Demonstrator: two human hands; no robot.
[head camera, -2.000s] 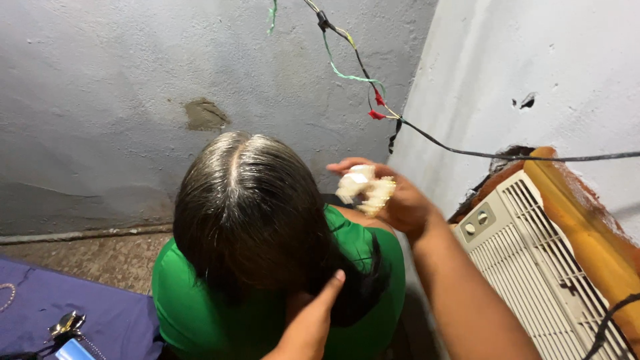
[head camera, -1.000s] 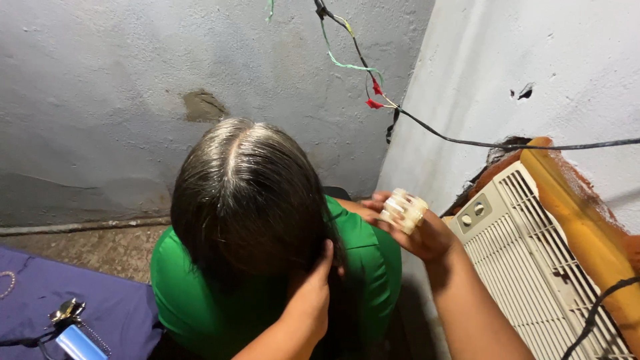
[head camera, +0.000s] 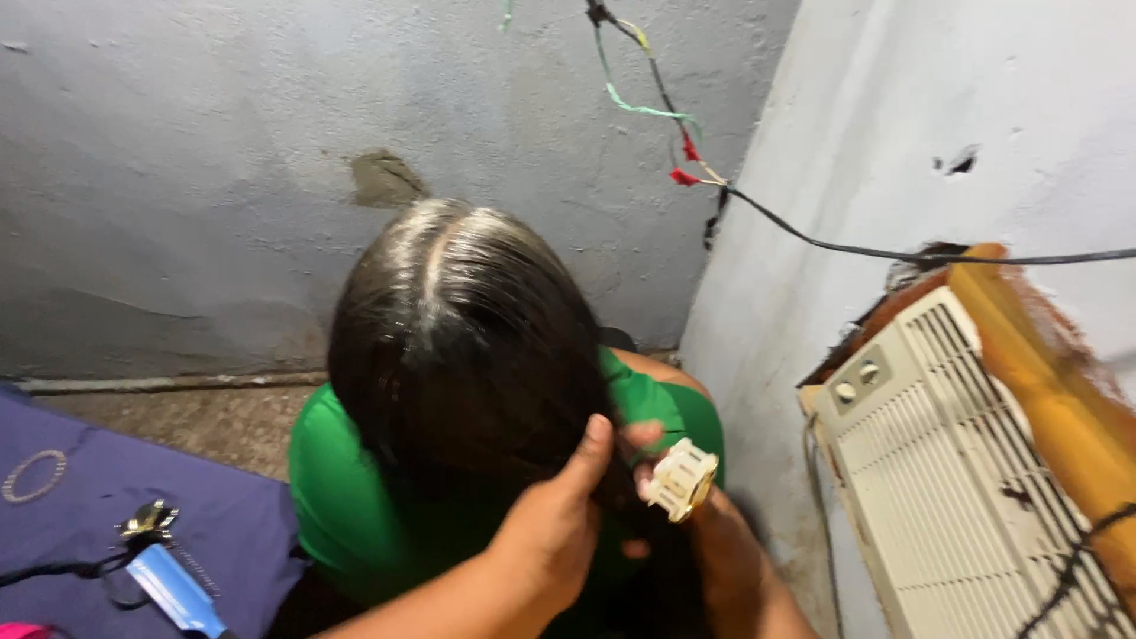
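A seated person in a green shirt (head camera: 333, 479) has long dark hair (head camera: 479, 355) with a parting along the top of the head. My left hand (head camera: 555, 532) grips the hair at its lower right side, thumb up. Close beside it, my right hand (head camera: 701, 506) holds a cream and gold hair claw clip (head camera: 683, 479) against the palm; its fingers reach toward the same hair and are partly hidden behind the clip and the hair. The lower hair hangs in shadow between the two hands.
At left, a purple cloth (head camera: 222, 497) bears a beaded bracelet (head camera: 34, 477), a gold-coloured clip (head camera: 149, 522) and a blue hair tool (head camera: 173, 586). An air conditioner (head camera: 941, 479) juts from the right wall. Spliced electric wires (head camera: 816, 240) hang across the upper right.
My right hand, with the claw clip in it, has come from out at the right in to the hair beside my left hand. My left hand has stayed at the hair.
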